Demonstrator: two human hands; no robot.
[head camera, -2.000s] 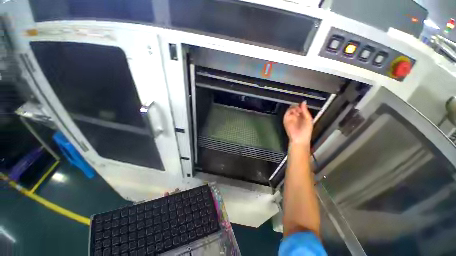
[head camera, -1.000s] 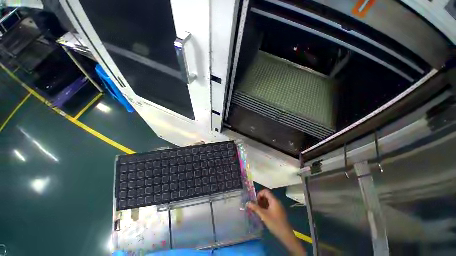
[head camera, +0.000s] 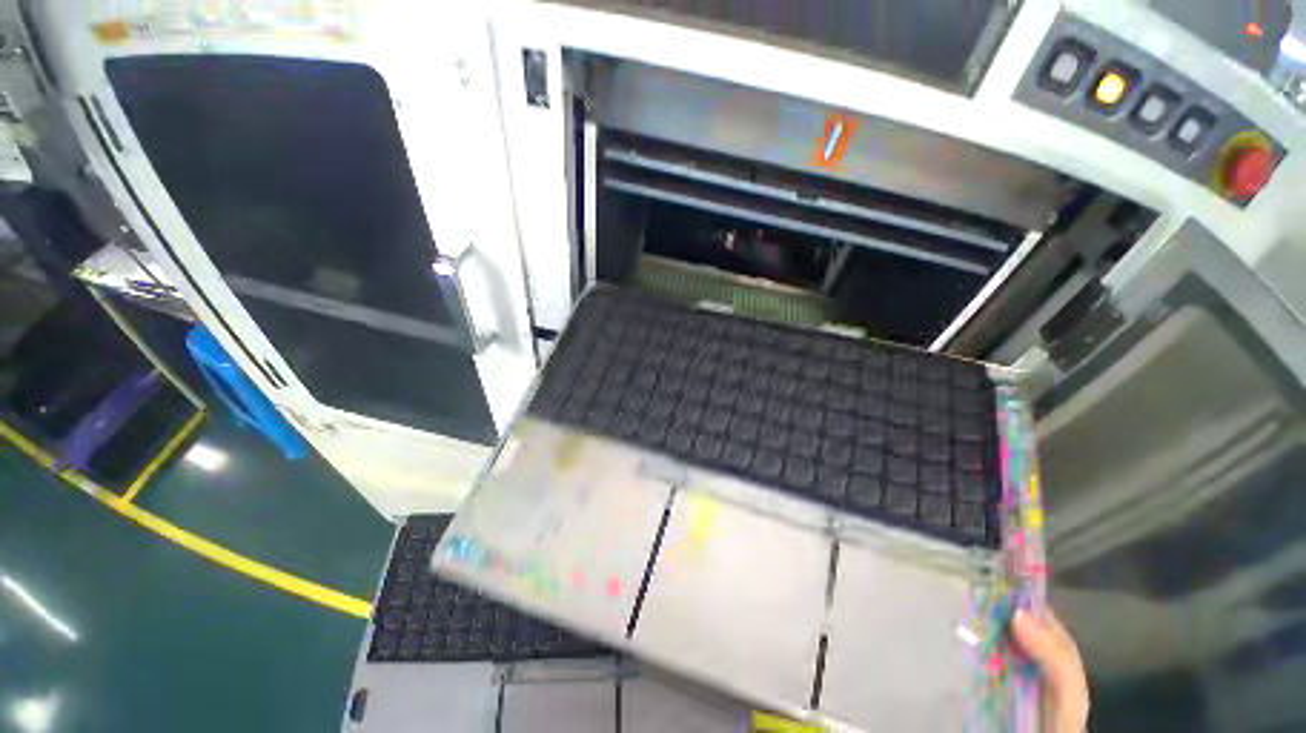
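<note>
A silver tray plate (head camera: 745, 587) with dark seams and coloured stickers on its right edge is held tilted in front of the open tray feeder magazine (head camera: 802, 215). A black component tray (head camera: 774, 408) lies on its far half. My right hand (head camera: 1053, 670) grips the plate's right edge near the stickers; it is cut off by the picture's bottom. My left hand is not in view. A second plate (head camera: 552, 705) with another black tray (head camera: 430, 602) shows lower left, partly hidden under the held plate.
The feeder door (head camera: 1189, 487) stands open at right. A closed windowed door (head camera: 301, 244) is at left. Control buttons with one lit yellow (head camera: 1110, 89) and a red emergency stop (head camera: 1246, 168) are upper right. A blue object (head camera: 244, 394) is beside the machine at left.
My right hand has raised a plate with a black tray and moved it towards the magazine opening, uncovering a second loaded plate below. The view has shifted back towards the machine front.
</note>
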